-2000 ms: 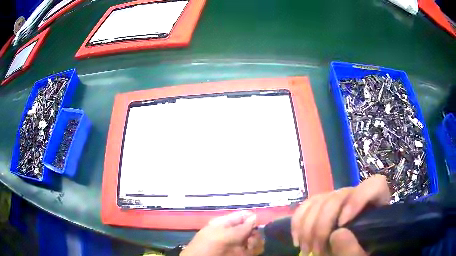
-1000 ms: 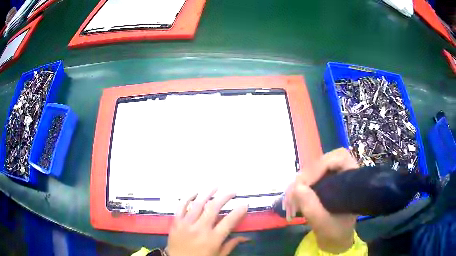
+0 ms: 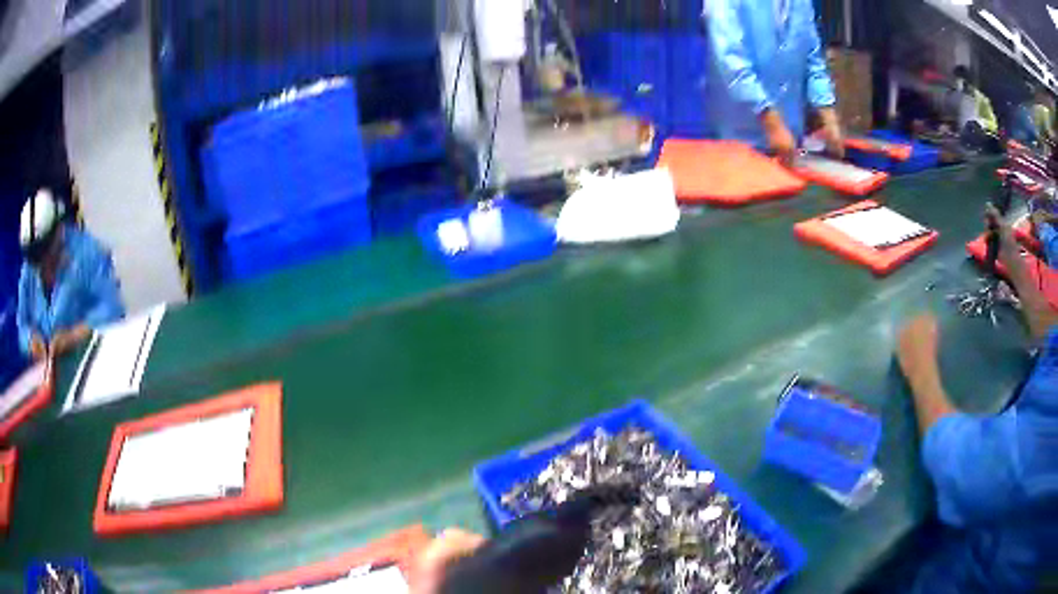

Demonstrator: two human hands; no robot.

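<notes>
The head view is tilted up and turned. My right hand (image 3: 450, 555) shows in part at the bottom edge, closed around the black electric screwdriver (image 3: 536, 545), which is blurred and overlaps the near left of the large blue parts bin (image 3: 783, 550). The bin holds a heap of small silver and dark metal pieces. Left of my hand, only the upper part of an orange-red fixture (image 3: 400, 543) shows, with a strip of the white panel (image 3: 377, 580) in it. My left hand is out of the picture.
Another fixture with a white panel (image 3: 186, 460) lies at left. A small blue bin (image 3: 824, 427) stands right of the parts bin, near a worker's blue sleeve (image 3: 986, 458). Across the green table (image 3: 429, 360) are a blue tray (image 3: 493, 246), a white bag (image 3: 621, 209) and more workers.
The view has swung up and to the right, bringing the far side and other workers into sight. My left hand has left the picture. My right hand still holds the screwdriver.
</notes>
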